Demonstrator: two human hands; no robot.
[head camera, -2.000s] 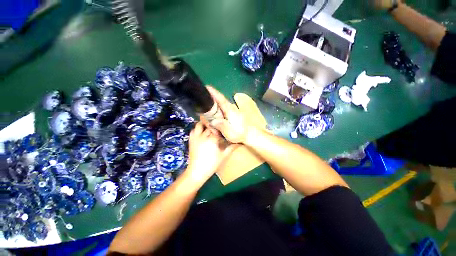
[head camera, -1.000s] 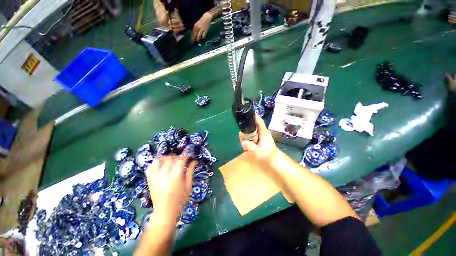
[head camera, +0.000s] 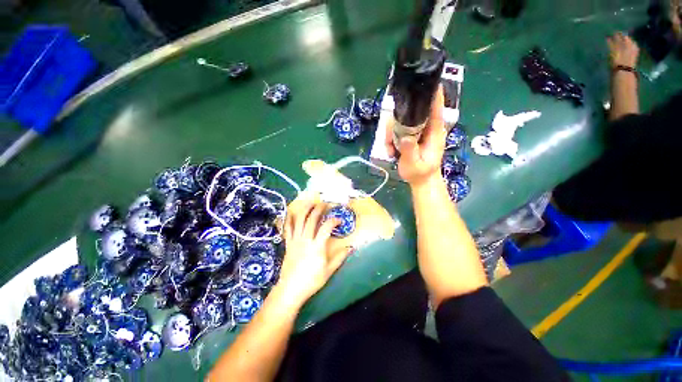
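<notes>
My right hand is closed around the pale nose end of the black electric screwdriver, held upright in front of the white screw feeder, which it partly hides. My left hand holds a round assembly with a blue face at its fingertips, over the tan work pad. A white lead wire loops out to both sides of the left hand. A white blurred patch lies on the pad above the fingers. No screw can be made out.
A large pile of assemblies lies left of the pad, a denser blue heap at far left. Assemblies also lie around the feeder. White scrap and a black bunch lie right. Another person's hand is at upper right.
My left hand has moved from the pile to the pad and now holds an assembly with its white lead. The right hand has raised the screwdriver up and right, over the feeder.
</notes>
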